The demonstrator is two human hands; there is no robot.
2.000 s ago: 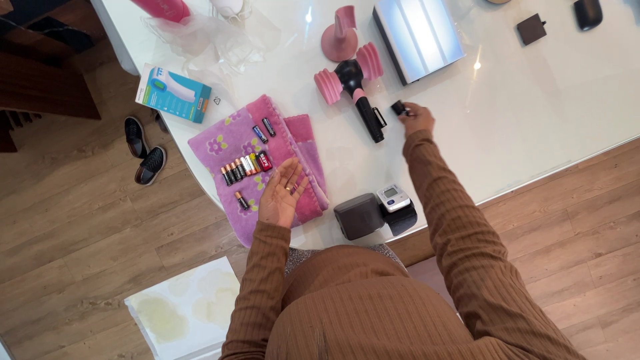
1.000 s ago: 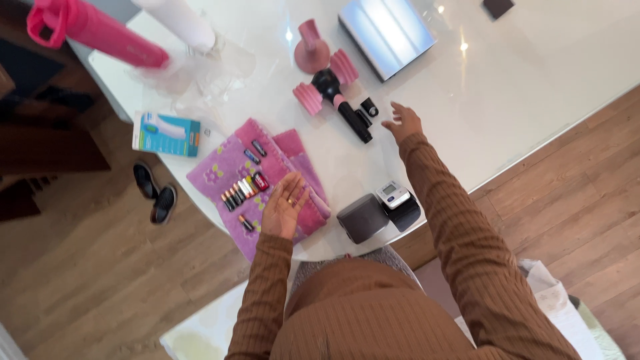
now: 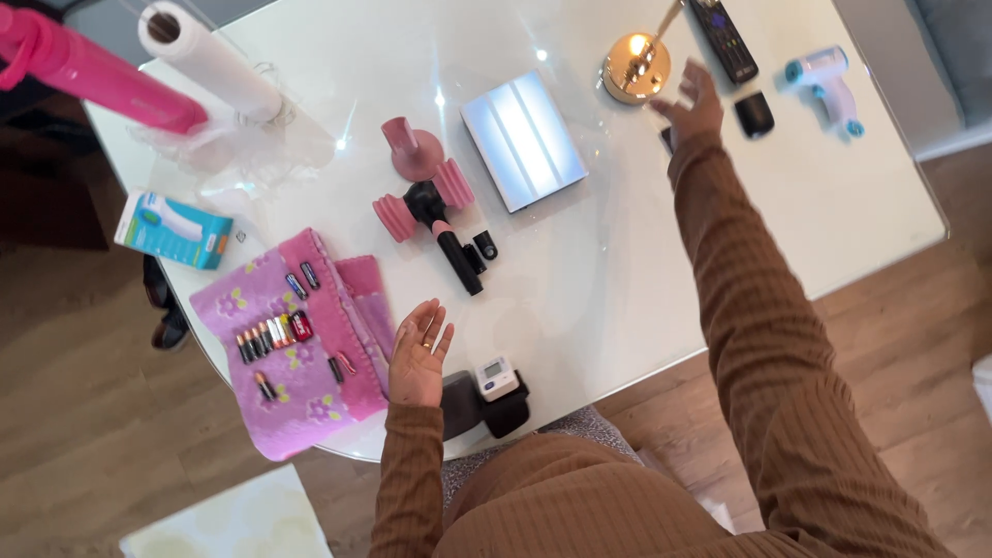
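My right hand [image 3: 692, 108] is raised with fingers apart, beside the round base of a brass lamp [image 3: 635, 68] and partly over a small dark object. A remote control [image 3: 725, 40] and a black case [image 3: 754, 115] lie just right of it. My left hand [image 3: 419, 360] is palm up and empty, between a folded purple fleece cloth [image 3: 267, 430] and a wrist blood pressure monitor [image 3: 496, 377]. Several batteries [image 3: 267, 335] lie in a row on the cloth. A pink and black handheld device [image 3: 426, 203] lies mid-table, next to a small black cover [image 3: 486, 245].
A lit white panel [image 3: 530, 139] and a pink stand [image 3: 415, 151] sit mid-table. At left are a pink bottle [image 3: 116, 74], a paper roll [image 3: 217, 66], clear plastic wrap and a thermometer box [image 3: 174, 230]. An infrared thermometer [image 3: 829, 89] lies far right on the glossy white table [image 3: 837, 225].
My right hand, earlier holding a small black piece near the handheld device, has let it go there and moved right to the lamp. My left hand stays low by the cloth. The view has shifted.
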